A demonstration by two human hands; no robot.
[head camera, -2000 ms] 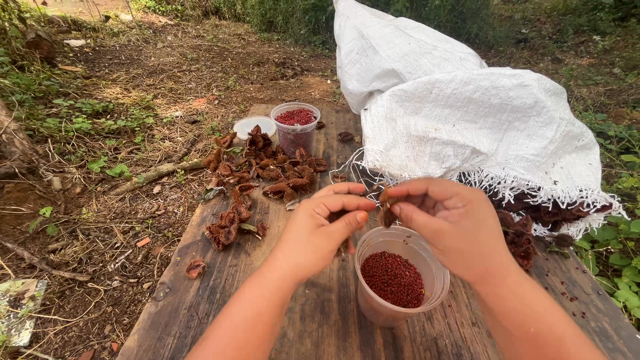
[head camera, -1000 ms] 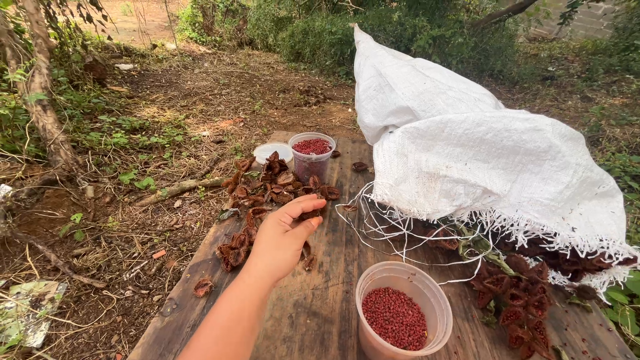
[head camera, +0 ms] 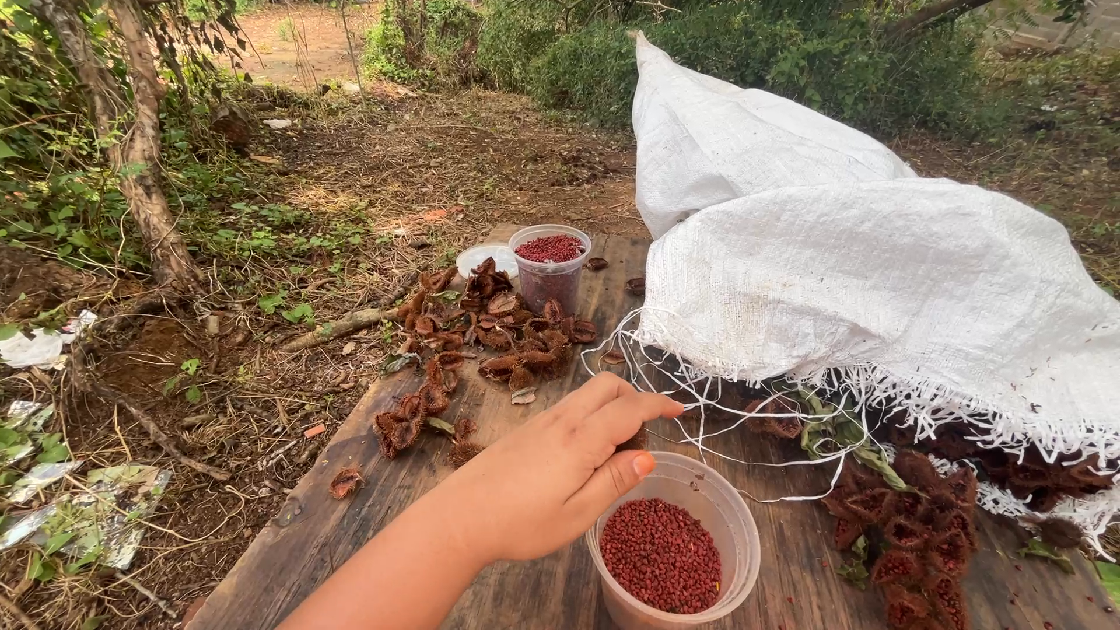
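My left hand reaches in from the bottom, palm down, just above and left of the rim of a clear plastic cup part filled with red annatto seeds. A small brown annatto pod, mostly hidden, shows between its thumb and fingers. Beyond the hand lies a pile of opened, bristly brown pod husks. A bunch of bristly pods, some split with red seeds showing, lies to the cup's right. My right hand is out of view.
A second cup of red seeds stands at the far end of the wooden table, beside a plastic lid. A large white woven sack covers the right side, its frayed threads trailing toward the near cup.
Both hands were together over the near cup at first; the right has since left view. My left hand went to the husk pile, then came back toward the near cup.
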